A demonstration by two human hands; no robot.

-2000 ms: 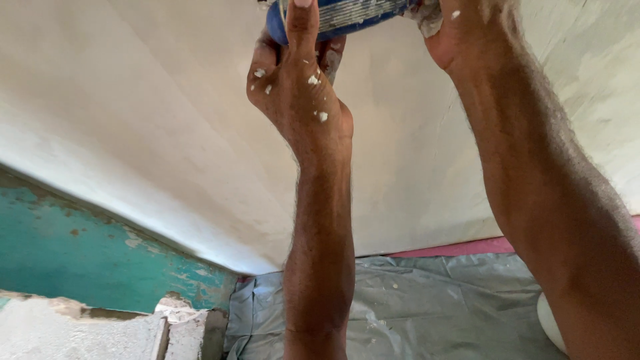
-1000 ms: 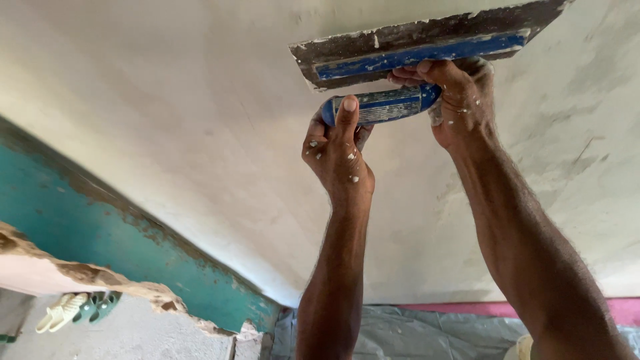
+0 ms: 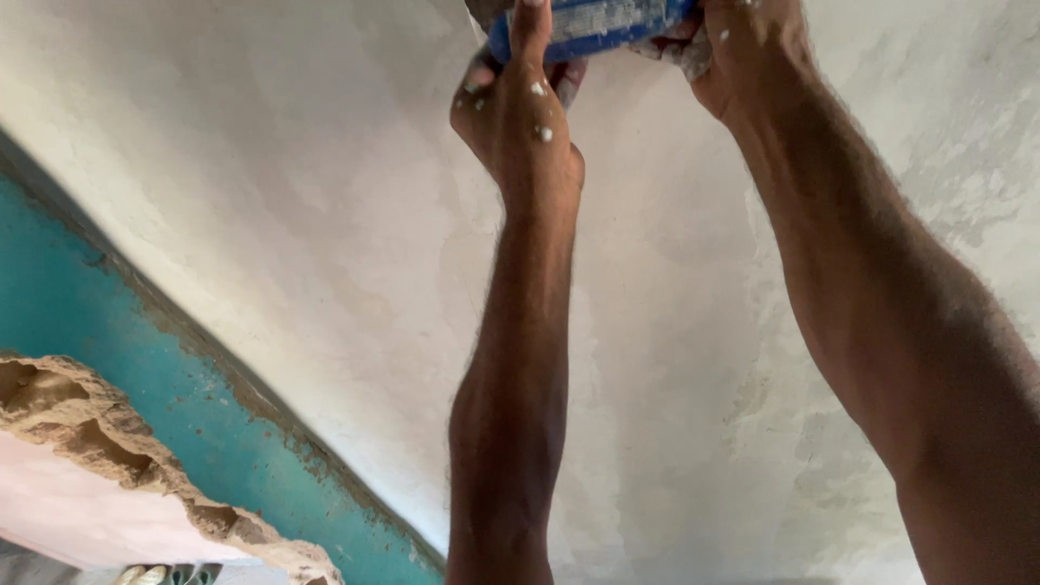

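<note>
At the top edge, a blue plastering trowel handle with a worn, pale side crosses between my hands. My left hand, specked with white plaster, is closed around the handle's left end, thumb upright over it. My right hand is at its right end, with plaster on the fingers; the top edge cuts this hand off. Only a dark corner of the trowel's blade shows beside my left thumb. Behind both arms spreads a plastered wall with smooth, patchy grey-white skim.
On the left a teal-painted wall meets the plastered surface along a rough seam. Below it runs a broken masonry edge, with a pale pink surface beyond. Light and dark green footwear lies at the bottom left.
One second ago the trowel's long blade showed whole above my hands; now most of it is out of view. The view has shifted, and the grey sheet at the bottom is no longer seen.
</note>
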